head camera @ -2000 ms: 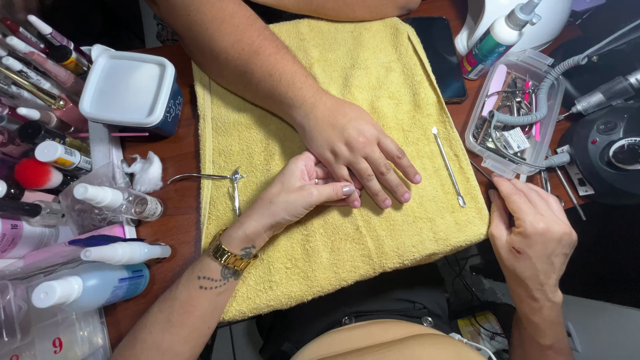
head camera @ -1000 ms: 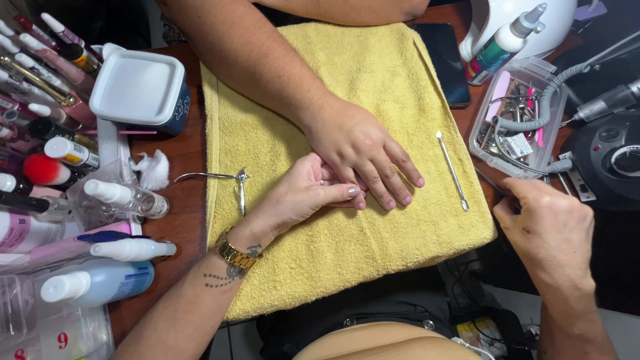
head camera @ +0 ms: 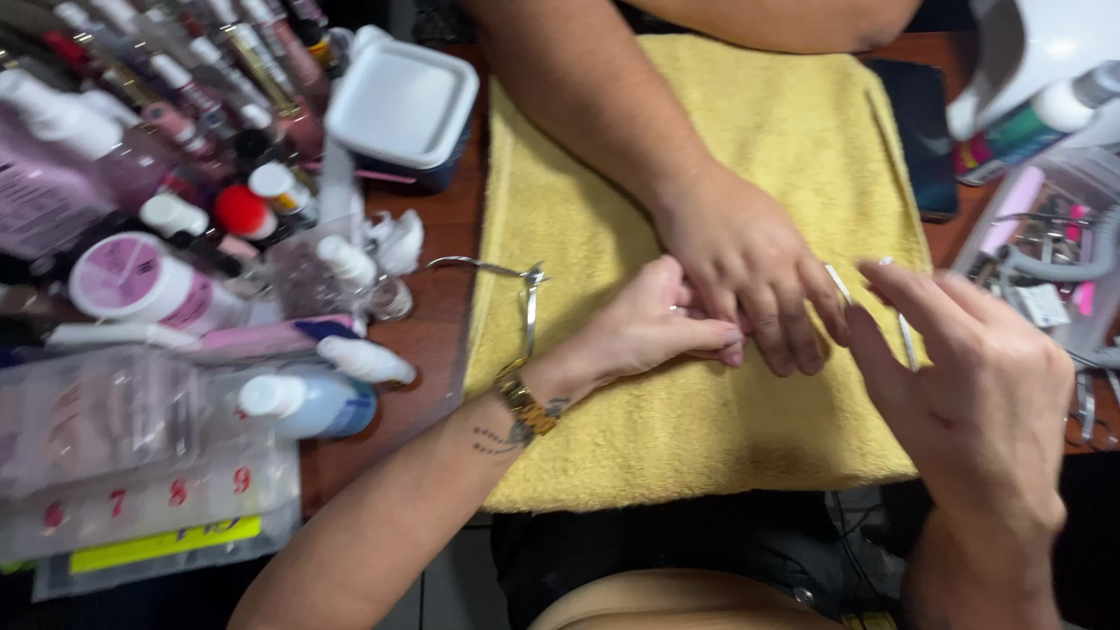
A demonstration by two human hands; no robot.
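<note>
My left hand [head camera: 656,328], with a ring and a gold watch at the wrist, holds a finger of another person's right or left hand [head camera: 744,254], which lies palm down on a yellow towel [head camera: 612,446]. Blurred, my right hand [head camera: 971,376] hovers just right of those fingers. A thin pale tool [head camera: 837,284] shows by its fingertips; whether I grip it cannot be seen. Partly behind my fingers, a metal cuticle pusher [head camera: 907,341] lies on the towel. Metal cuticle nippers [head camera: 531,302] lie across the towel's left edge.
Polish bottles [head camera: 280,188], a lidded tub [head camera: 402,105], cotton [head camera: 398,241] and a blue liquid bottle [head camera: 324,407] crowd the left side. On the right are a phone [head camera: 914,131], a spray bottle [head camera: 1032,122] and a clear tool box [head camera: 997,206].
My right hand has moved left from beside the tool box to over the towel, near the other person's fingers. My left hand keeps its hold. The view has shifted.
</note>
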